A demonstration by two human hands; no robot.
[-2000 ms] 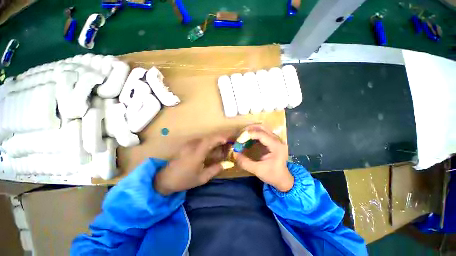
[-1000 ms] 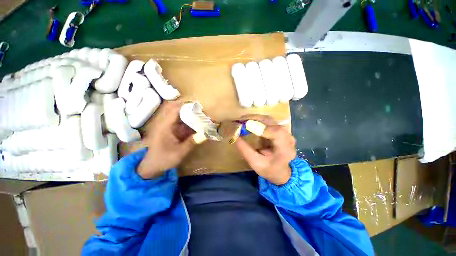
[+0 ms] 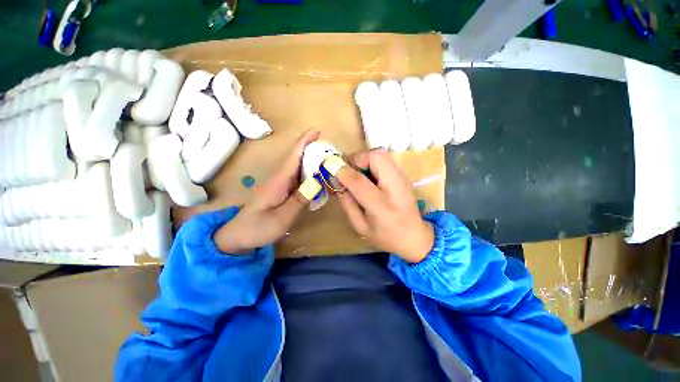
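A white housing shell (image 3: 314, 155) is held upright-tilted between my hands over the cardboard mat. My left hand (image 3: 272, 201) grips it, with a pale yellow finger cot on the thumb. A blue battery cell (image 3: 324, 177) with thin red and yellowish wires shows at the shell's open side. My right hand (image 3: 384, 200) has a cotted finger pressed on the battery at the shell. The fingers hide much of the battery and the shell's inside; no circuit board can be made out there.
White shells (image 3: 45, 149) are piled at the left. A short row of white shells (image 3: 417, 112) lies right on the cardboard mat (image 3: 298, 89). Behind is a green belt (image 3: 335, 16) with wired batteries and a partly filled housing (image 3: 71, 33). A grey post (image 3: 507, 26) and black mat (image 3: 544, 149) are right.
My hands have come together; the battery in my right hand is now at the shell in my left hand. Parts on the belt have shifted left and up in view.
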